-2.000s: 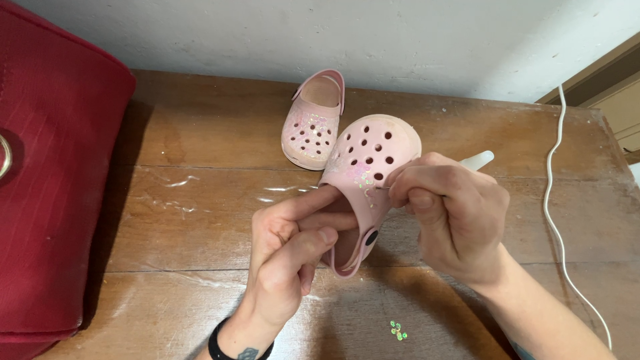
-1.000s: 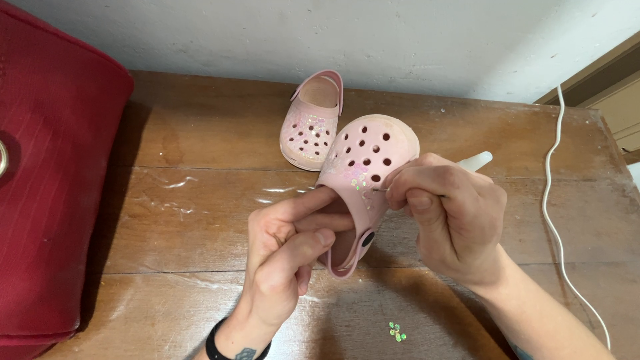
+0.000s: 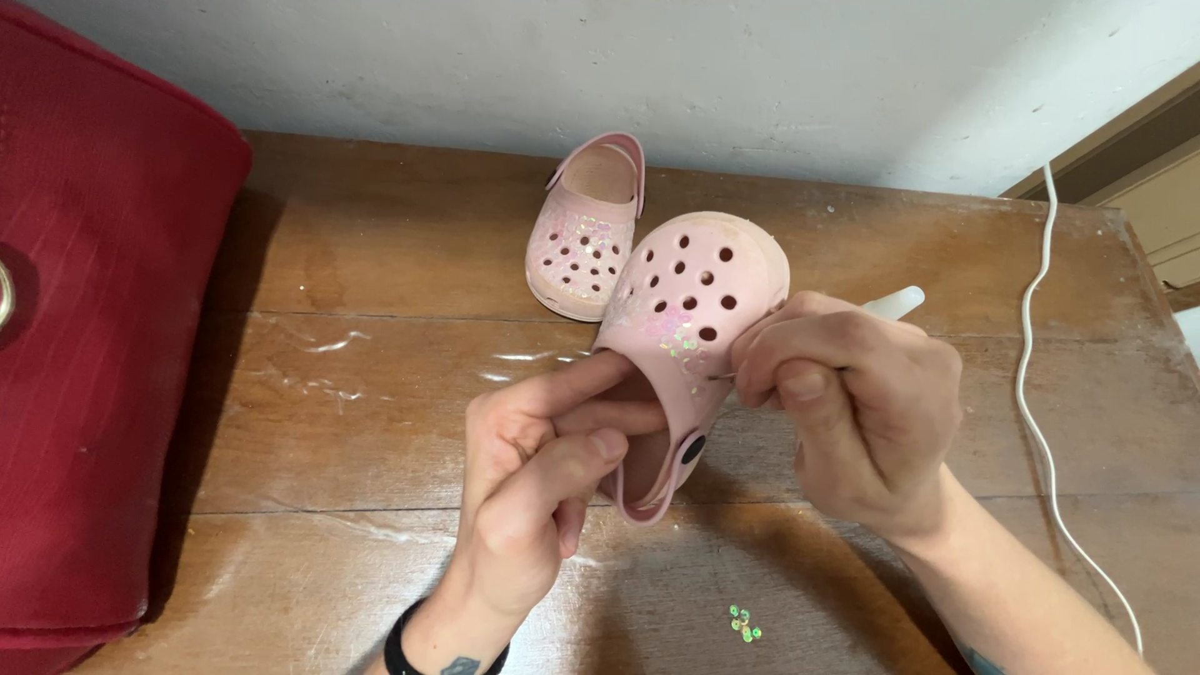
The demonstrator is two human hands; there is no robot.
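Observation:
My left hand (image 3: 548, 450) holds a pink foam clog (image 3: 656, 281) with its fingers inside the foot opening. Iridescent sequins are scattered over the clog's upper below its holes. My right hand (image 3: 853, 403) pinches a thin pointed tool (image 3: 722, 377), its tip at the sequins on the clog's right side. A translucent white tube or handle end (image 3: 897, 303) sticks out behind that hand; whether it belongs to the tool cannot be told. Another pink clog (image 3: 581, 225), also with sequins on its upper, stands behind. Several loose green sequins (image 3: 745, 623) lie on the table near the front.
A red textured bag (image 3: 103, 328) fills the left side of the wooden table (image 3: 375, 412). Along the right runs a white cable (image 3: 1028, 375). A grey wall (image 3: 562, 75) rises behind the table, and part of a beige cabinet (image 3: 1158, 225) shows at the far right.

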